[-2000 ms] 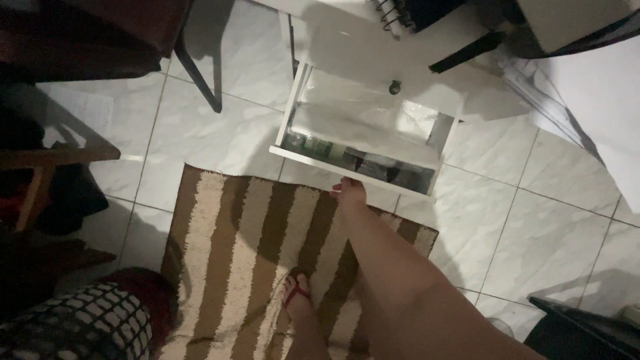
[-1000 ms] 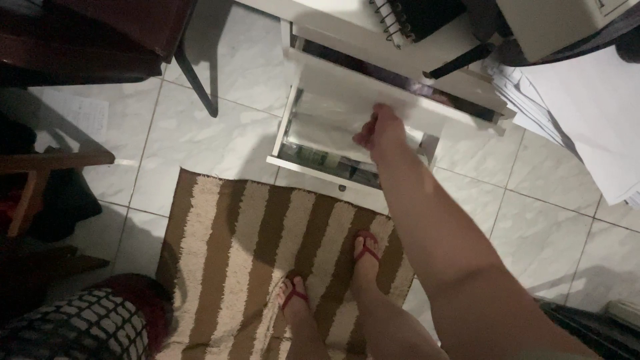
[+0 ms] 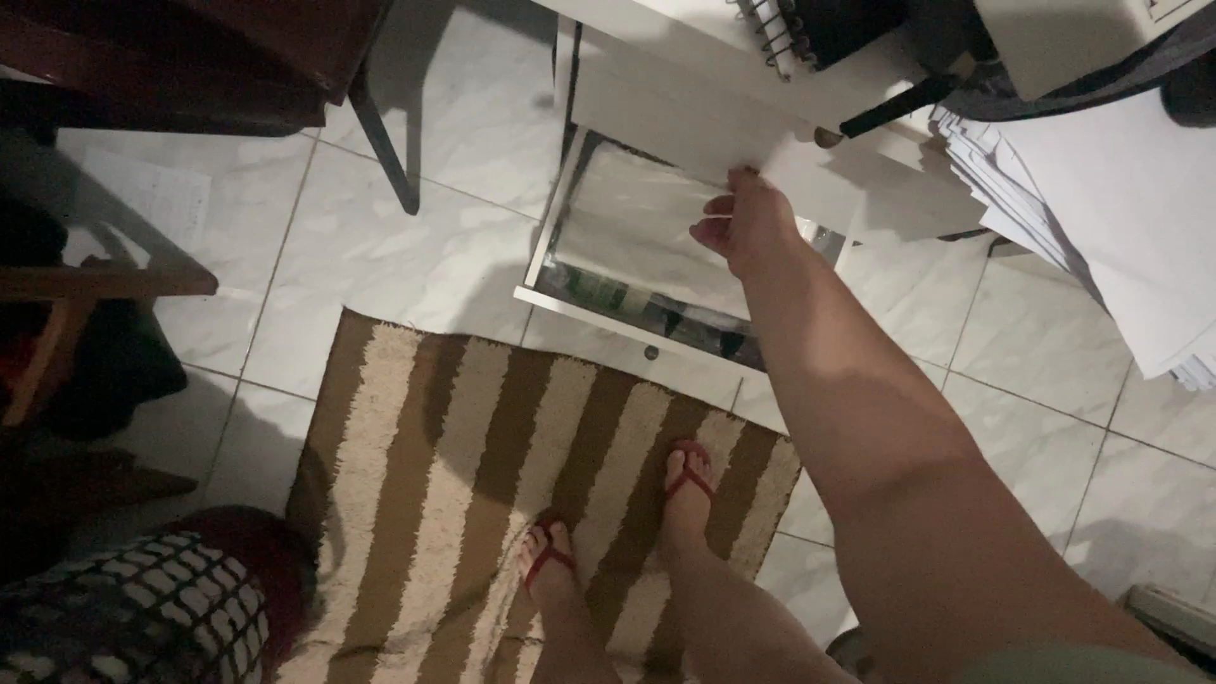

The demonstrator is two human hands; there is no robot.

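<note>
My right hand (image 3: 746, 214) reaches in from the lower right, its fingertips at the white drawer front (image 3: 655, 104) of a cabinet; some fingers are spread and seem to hold nothing. A small round knob (image 3: 827, 138) shows just right of the hand. Beneath that front, a lower drawer (image 3: 608, 323) stands pulled out. Inside it lie a whitish translucent plastic wrapping (image 3: 636, 228) and, along its front, green and dark items I cannot make out. My left hand is not in view.
A striped brown and cream rug (image 3: 513, 427) lies under my feet in red flip-flops. A stack of papers (image 3: 1102, 218) is at the right, a spiral notebook (image 3: 774, 38) on the white top. A dark chair (image 3: 190, 66) and a wooden frame (image 3: 104, 282) stand left.
An upper drawer that stood out a second ago is pushed in. My right hand has moved up from the lower drawer's front edge, where it was two seconds ago.
</note>
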